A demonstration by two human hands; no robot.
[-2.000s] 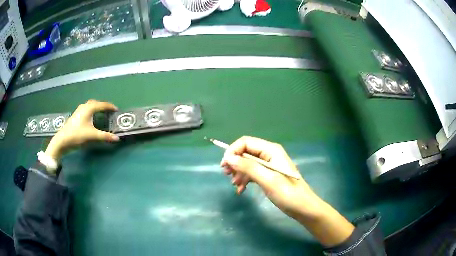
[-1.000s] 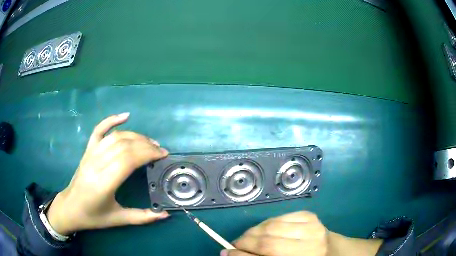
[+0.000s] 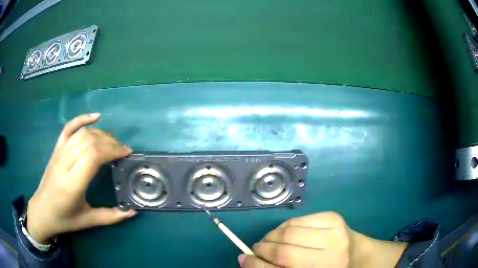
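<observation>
A dark grey three-ring plate (image 3: 240, 183) lies face up on the blue-green mat in front of me. My left hand (image 3: 78, 180) grips its left end, with a fingertip at the top left corner and the thumb at the bottom left corner. My right hand (image 3: 309, 243) is below the plate and holds a fine brush (image 3: 233, 237) with a pale handle. The brush's dark tip is at the plate's near edge, just below the middle ring. The lower part of the right hand is cut off by the frame's bottom edge.
Another three-ring plate (image 3: 59, 52) lies on the green belt (image 3: 251, 42) at the upper left. A silver bracket with holes (image 3: 466, 163) stands at the right edge. The blue-green mat (image 3: 262, 125) shows bright glare behind the held plate. Part of a dark object shows at the left edge.
The plate and left hand have shifted left in view, and the plate lies straighter. The brush tip has moved from below the left ring to below the middle ring. Earlier, the plate was on the belt.
</observation>
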